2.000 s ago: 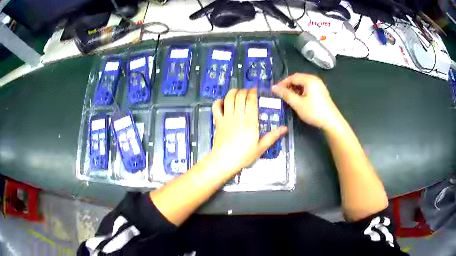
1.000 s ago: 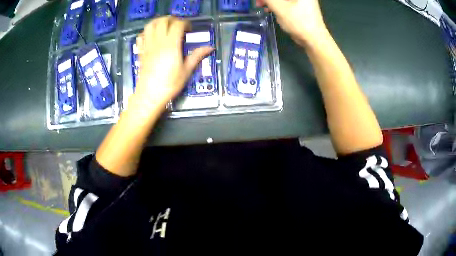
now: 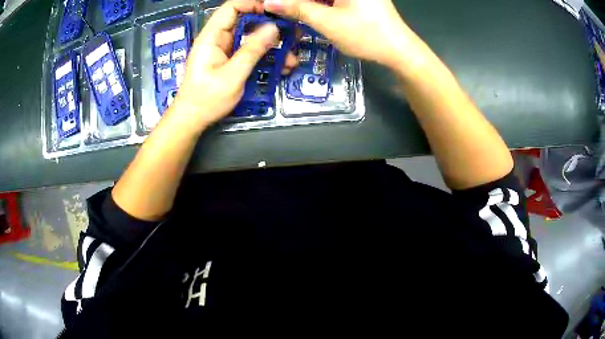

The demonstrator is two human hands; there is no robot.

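A dark-blue phone-like unit [image 3: 263,83] is in my left hand [image 3: 215,76], its thumb on the unit's face, over the front row of the clear pocketed tray [image 3: 322,119]. My right hand [image 3: 361,30] is at the unit's upper end, its fingertips close together at the picture's top edge; whether they grip anything is unclear. Another blue unit [image 3: 310,79] lies in the front right pocket, partly behind my right hand. More blue units with white labels lie to the left, one [image 3: 171,59] beside my left hand.
The tray's back row is mostly cut off by the top edge. The tray lies on a dark-green bench mat [image 3: 464,40]. Red stool parts show below the bench at the left [image 3: 13,222] and right [image 3: 540,195]. The grey floor has a yellow line [image 3: 46,261].
The view has tipped down and shifted. My left hand has taken hold of the blue unit from the front row. My right hand has come left to the unit's upper end.
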